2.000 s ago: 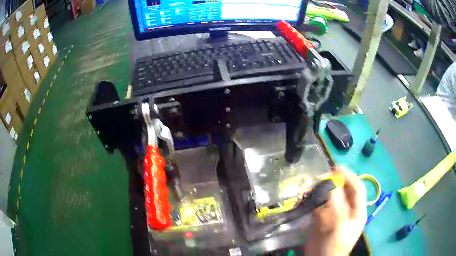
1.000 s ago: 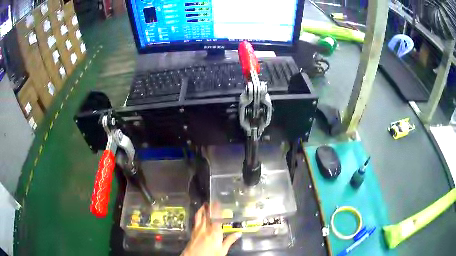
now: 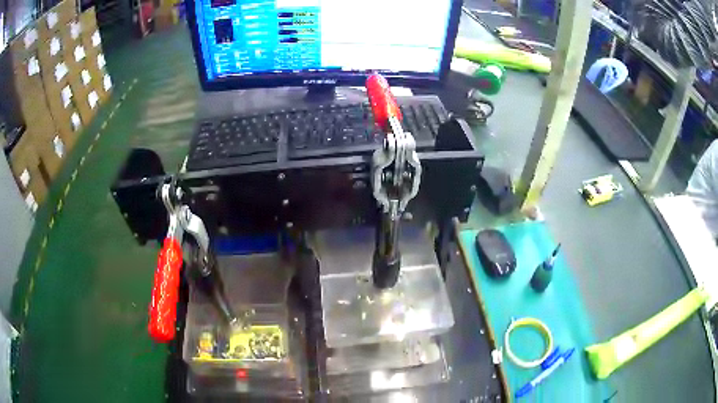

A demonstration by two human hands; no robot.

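Observation:
The black test fixture stands in front of me with two nests. In the left nest a circuit board with yellow parts lies under a clear plate. The left toggle clamp's red grip points down. The right toggle clamp's red grip points up, its black post on the right clear pressure plate. The right fixture nest below that plate shows no board. A small red light shows at the left nest's front. Neither of my hands is in the picture.
A monitor and keyboard are behind the fixture. On the teal mat are a mouse, small screwdriver, tape roll and blue pens. A lime-green tube and another board lie right.
The hand at the right nest has left the picture, and the board seen there is gone. The right clamp's grip, lowered between the views at first, stays up. The view has shifted slightly.

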